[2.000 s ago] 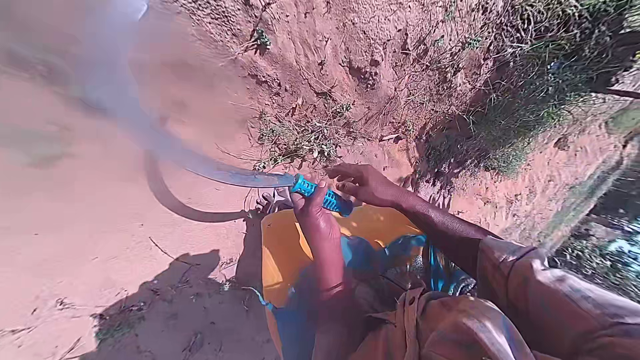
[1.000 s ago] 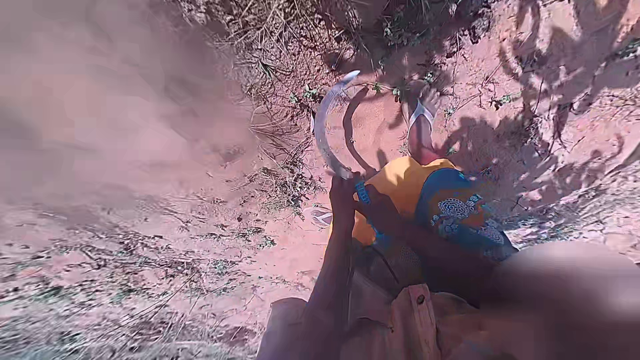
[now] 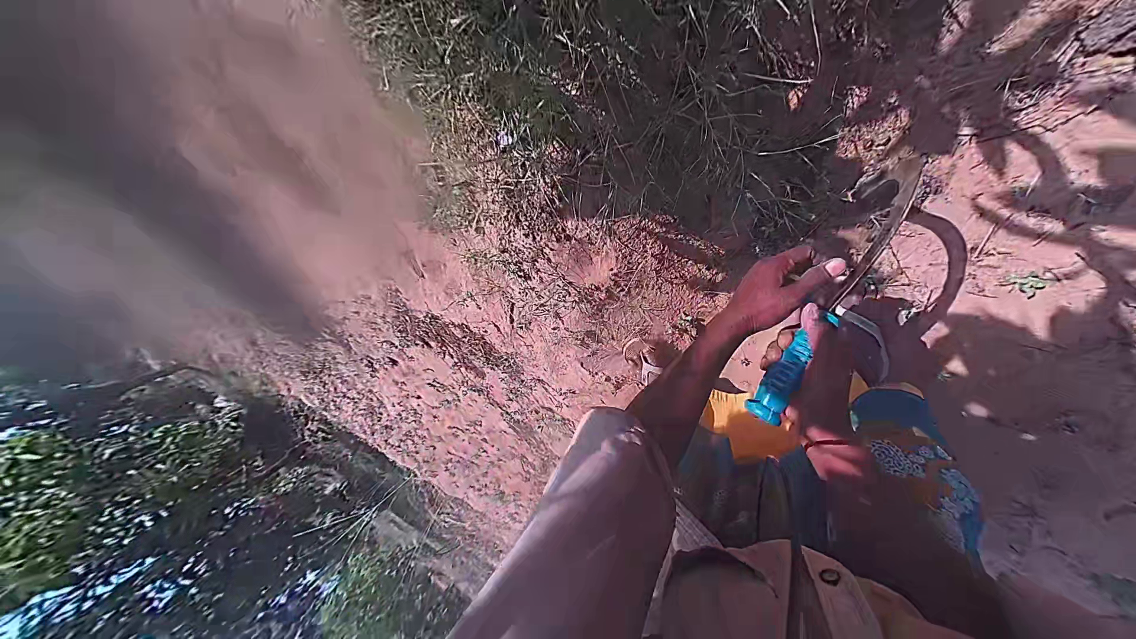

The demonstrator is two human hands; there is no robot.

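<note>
A long curved blade, like a sickle's [image 3: 887,226], with a ribbed teal handle [image 3: 781,377], slants up to the right. My right hand [image 3: 821,373] is closed around the handle, its thumb near the blade's base. Just above it, my left hand [image 3: 777,288] has its thumb and fingers apart, the thumb tip beside the lower blade. Whether it touches the metal cannot be told. Below the hands hangs patterned yellow and blue cloth [image 3: 919,453]. The blade's far end blends into the shaded ground.
Sandaled feet [image 3: 652,359] stand on reddish bare soil [image 3: 532,355]. Dry grass and brush [image 3: 621,115] lie beyond the hands. Green leafy plants [image 3: 53,497] are at the lower left, and a small weed [image 3: 1029,282] grows at the right.
Two seconds ago my left hand held the teal handle; now my right hand grips it and my left is beside the blade's base. The view has swung widely.
</note>
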